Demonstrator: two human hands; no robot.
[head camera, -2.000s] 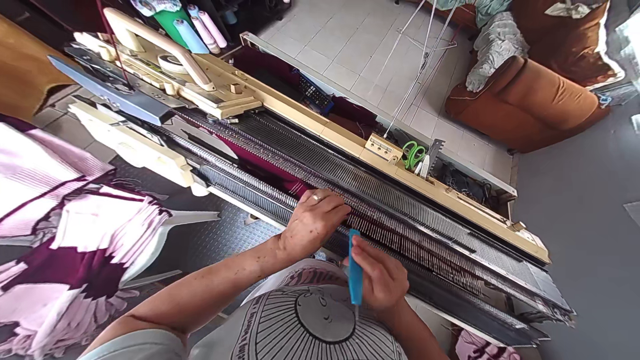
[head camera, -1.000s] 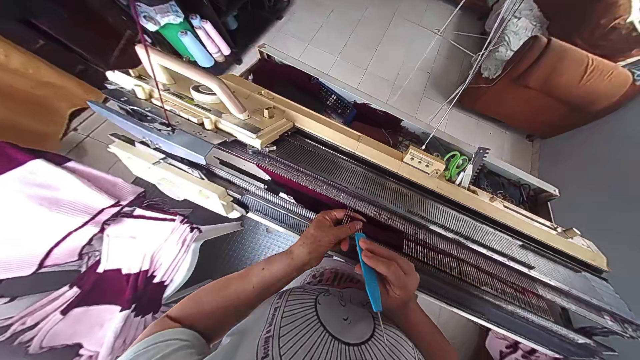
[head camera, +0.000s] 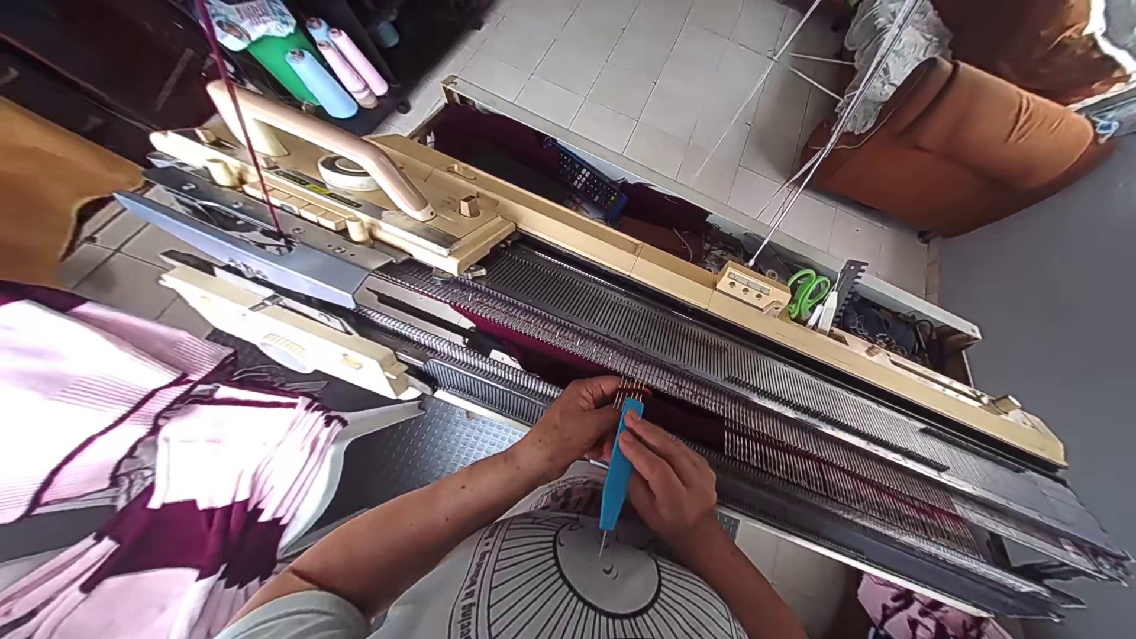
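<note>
My right hand (head camera: 670, 479) grips a blue-handled tool (head camera: 619, 470) with a thin metal tip pointing down toward my shirt. Close beside it, my left hand (head camera: 572, 422) pinches something by a row of fine metal prongs (head camera: 632, 390) at the tool's upper end; what it pinches is mostly hidden. Both hands are over the front bed of a knitting machine (head camera: 763, 364). Maroon knitting (head camera: 532, 351) hangs between the two needle beds. The cream carriage (head camera: 337, 186) rests at the left, with maroon yarn (head camera: 235, 106) running down to it.
Green-handled scissors (head camera: 808, 293) stand behind the machine, near a cream row counter (head camera: 753, 286). Pink, white and maroon knitted pieces (head camera: 213, 479) lie at the left. Yarn cones (head camera: 321, 82) are at the upper left, and a brown sofa (head camera: 958, 142) at the upper right.
My left hand, flat over the needle bed two seconds ago, has drawn back toward me and now meets the tool's upper end. The view has shifted somewhat.
</note>
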